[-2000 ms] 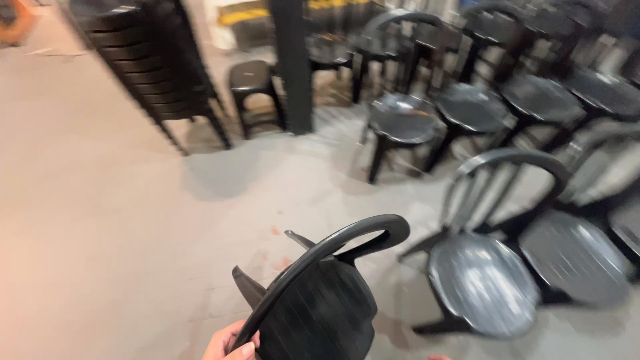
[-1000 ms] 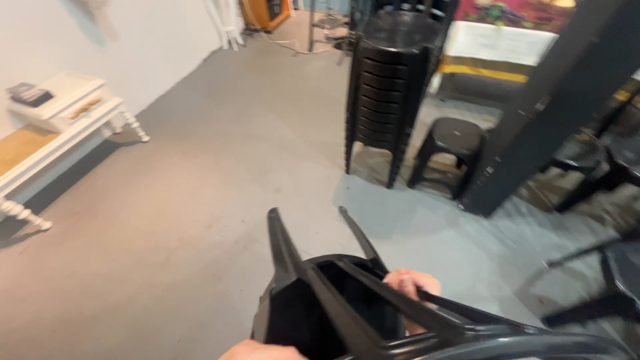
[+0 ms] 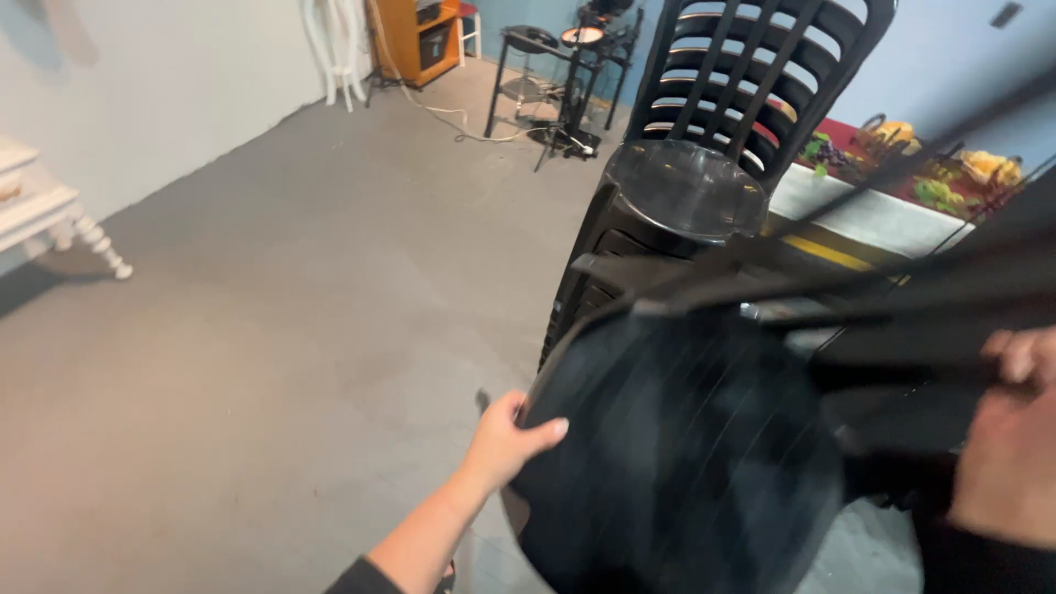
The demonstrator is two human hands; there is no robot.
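A black plastic chair (image 3: 676, 445) fills the lower right, tilted, its round seat facing me and blurred by motion. My left hand (image 3: 511, 441) grips the left rim of that seat, thumb on top. At the right edge my right hand (image 3: 1019, 363) is closed on a dark part of the same chair, partly out of view. Just beyond the held chair stands a tall stack of black plastic chairs (image 3: 689, 190), with slatted backs nested together. The held chair hides the lower part of the stack.
A white bench with turned legs (image 3: 49, 210) is at the left by the wall. Farther back are a white stand (image 3: 334, 49), an orange wooden cabinet (image 3: 408, 41), an electronic drum kit (image 3: 569, 74) and a cable on the floor. A table with a white cloth (image 3: 874, 210) and decorations stands behind the stack.
The held chair has been turned so its seat faces me, and my left hand now shows on its rim. The view has moved closer to the chair stack.
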